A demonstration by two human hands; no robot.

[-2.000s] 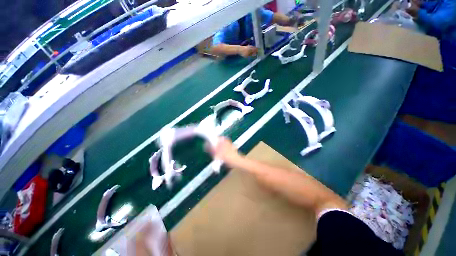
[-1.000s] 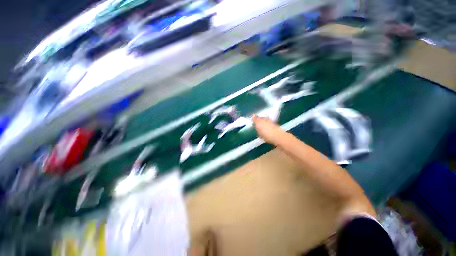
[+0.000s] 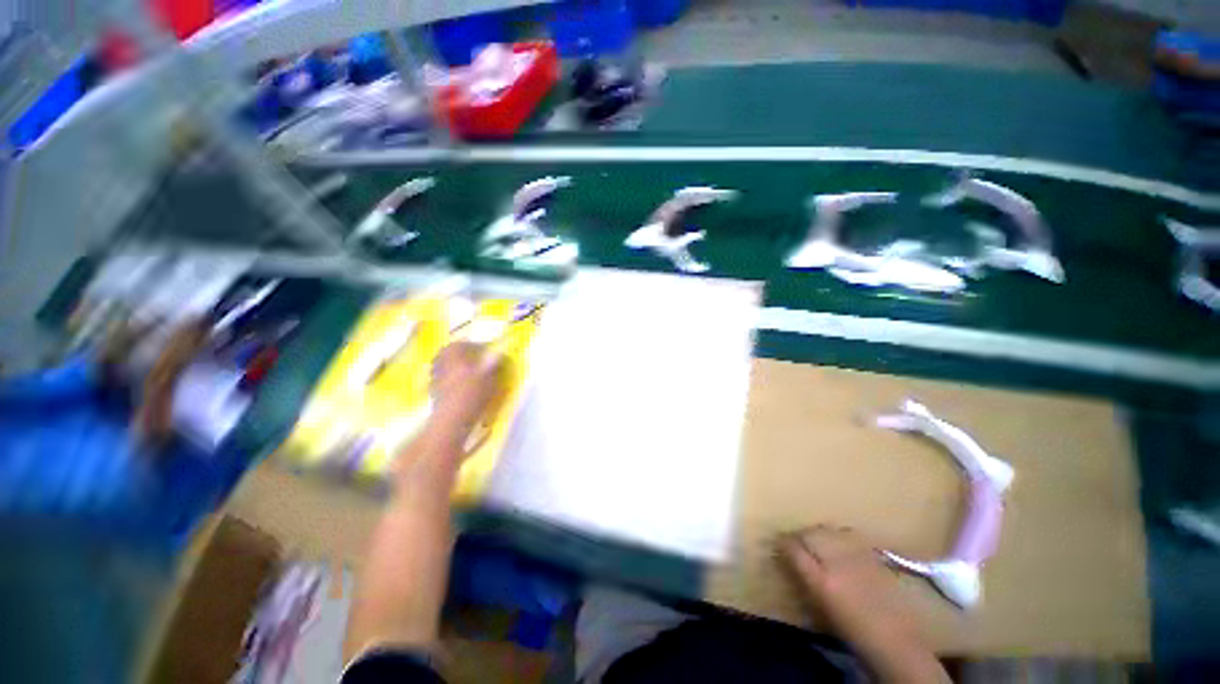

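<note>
A white and pink headband [image 3: 983,515] lies on the brown cardboard mat [image 3: 1070,535], its opening towards the left. My right hand [image 3: 843,577] is low on the mat, left of the headband's lower end; a thin dark wire shows between them. Whether my fingers hold the wire is unclear. My left hand [image 3: 463,385] is over the yellow printed sheet [image 3: 361,388], among blurred white parts. Its fingertips are blurred, so a grip on a part cannot be made out.
A white sheet [image 3: 629,401] lies between the yellow sheet and the mat. Behind, the green conveyor belt [image 3: 602,201] carries several headbands. A red tray [image 3: 502,94] stands beyond it. A blue-clothed person [image 3: 80,468] is at the left. An open carton [image 3: 221,588] is at lower left.
The view has swung left. The right hand has come back from the belt to the mat, where a headband now lies. The left hand now shows over the yellow sheet.
</note>
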